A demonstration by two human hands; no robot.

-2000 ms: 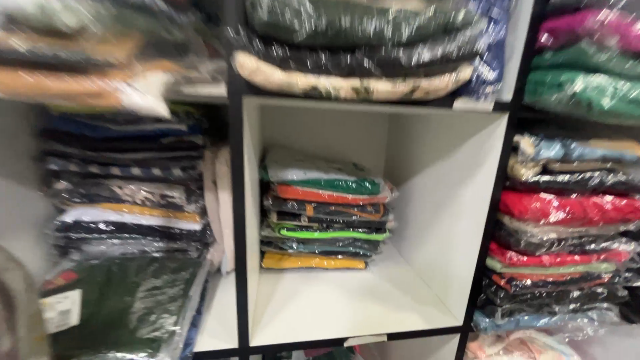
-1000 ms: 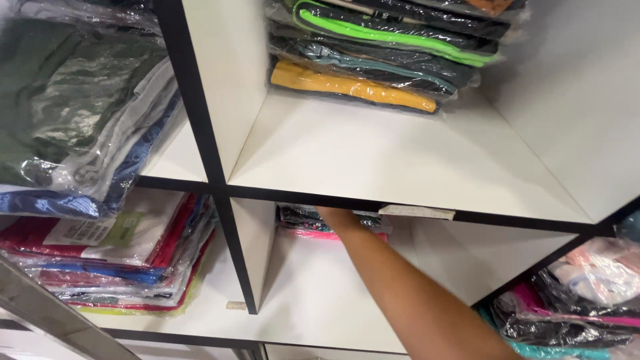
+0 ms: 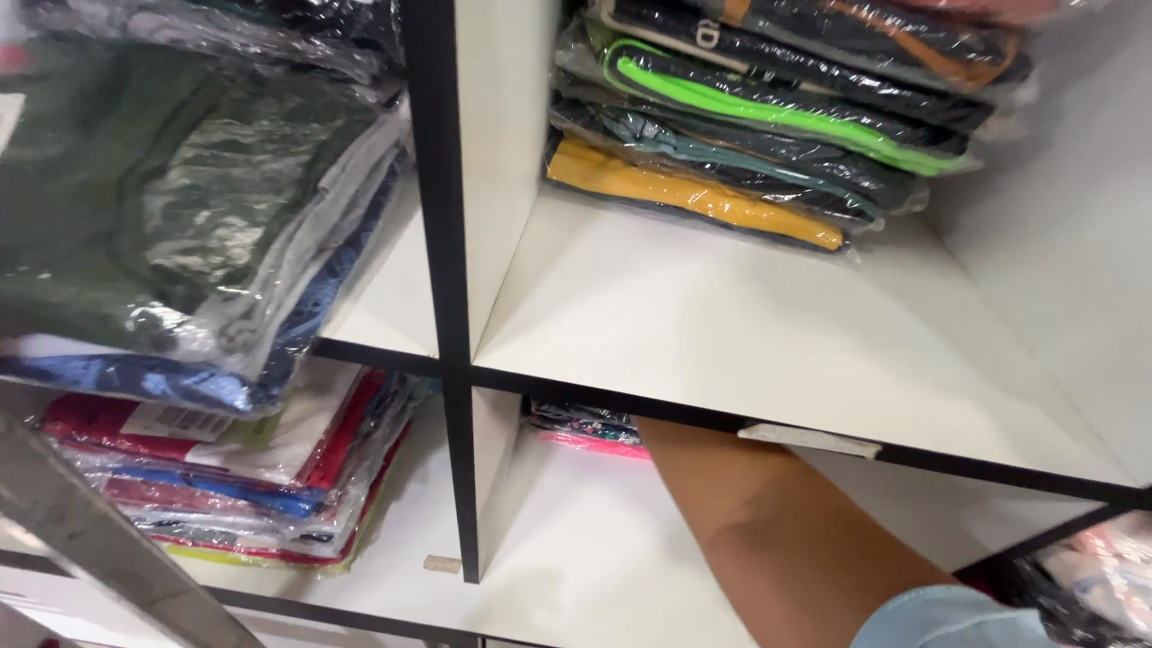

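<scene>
My right forearm, in a light blue sleeve (image 3: 945, 619), reaches from the lower right into a lower shelf compartment. The hand itself is hidden behind the black shelf edge, so what it touches or holds does not show. Beside the wrist lies a stack of plastic-wrapped folded garments (image 3: 589, 430), dark ones above a bright pink one. My left hand is outside the view. In the compartment above stands a taller stack of bagged folded clothes, with a neon green-edged garment (image 3: 792, 108) in it and a yellow garment (image 3: 693, 193) near its bottom.
At left, bagged dark green clothing (image 3: 117, 198) overhangs its shelf, above a pile of red, white and blue bagged garments (image 3: 243, 477). A black-edged upright divider (image 3: 441, 225) separates the compartments. A grey metal bar (image 3: 117, 540) crosses the lower left. More bagged clothes (image 3: 1102, 576) lie at lower right.
Two seconds ago no arm was in view; one second ago my right forearm reached into the lower compartment, where it remains. Its sleeve now shows. The view has shifted down from the earliest frame.
</scene>
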